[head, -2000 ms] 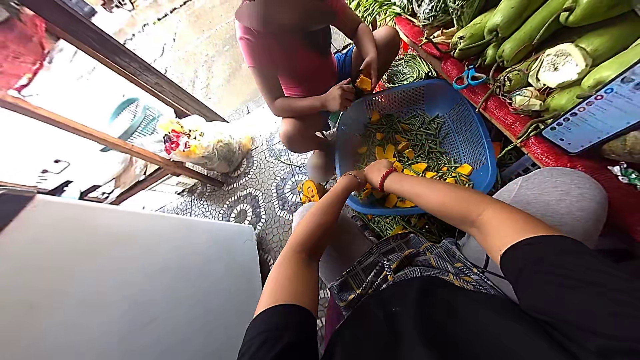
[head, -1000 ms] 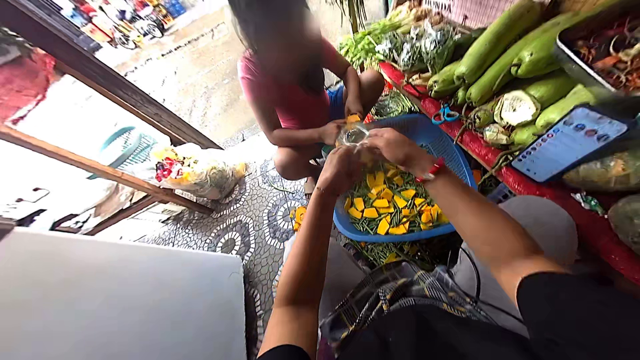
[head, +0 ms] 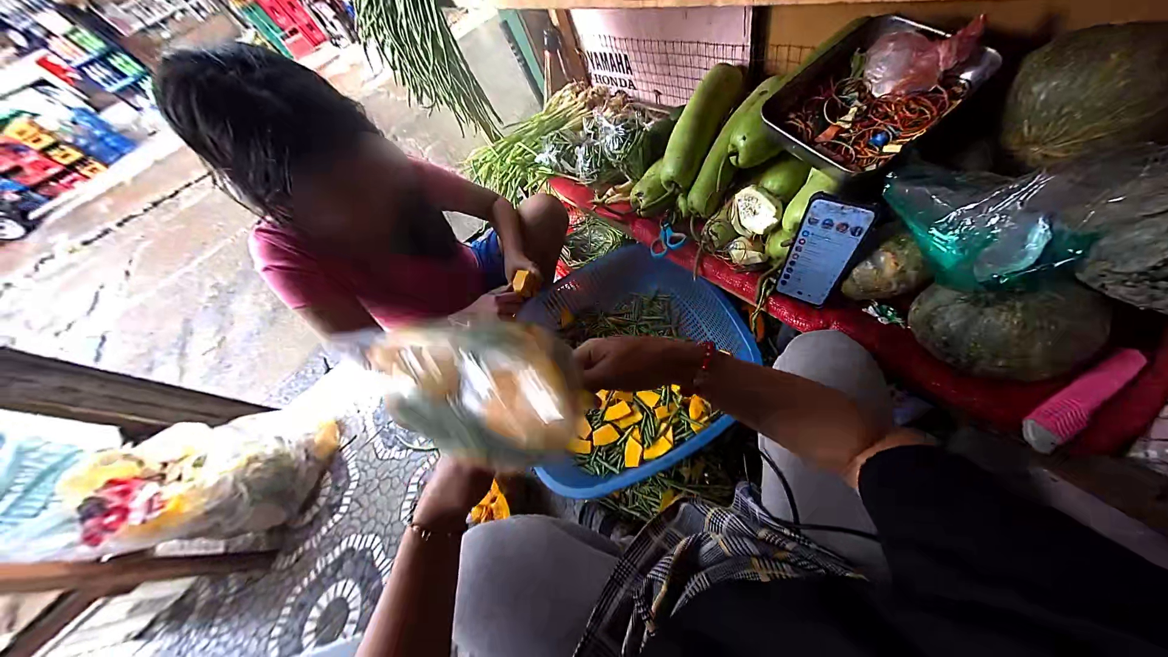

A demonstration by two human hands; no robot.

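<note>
A clear plastic bag (head: pixel 484 388), blurred and filled with orange and green pieces, is in front of me. My right hand (head: pixel 616 365) grips its right end. My left hand (head: pixel 456 493) is just below the bag, its fingers partly hidden behind it, so its hold cannot be told. Beneath my right hand is a blue plastic basket (head: pixel 750 333) with cut green beans (head: pixel 639 315) and yellow-orange squash pieces (head: pixel 630 424). Across from me a crouching person (head: pixel 365 228) holds an orange squash piece (head: pixel 525 282) at the basket's edge.
Right of the basket, a red-covered ledge (head: pixel 826 321) bears green gourds (head: pixel 698 128), squashes (head: pixel 1008 330), a phone (head: pixel 826 248), blue-handled scissors (head: pixel 667 241) and a metal tray (head: pixel 812 155) of rubber bands. At left, a filled plastic bag (head: pixel 201 484) lies by a wooden rail (head: pixel 137 570).
My hands were together over the basket one second ago. Now they are apart, with a filled bag at the left of the basket. The view has turned noticeably.
</note>
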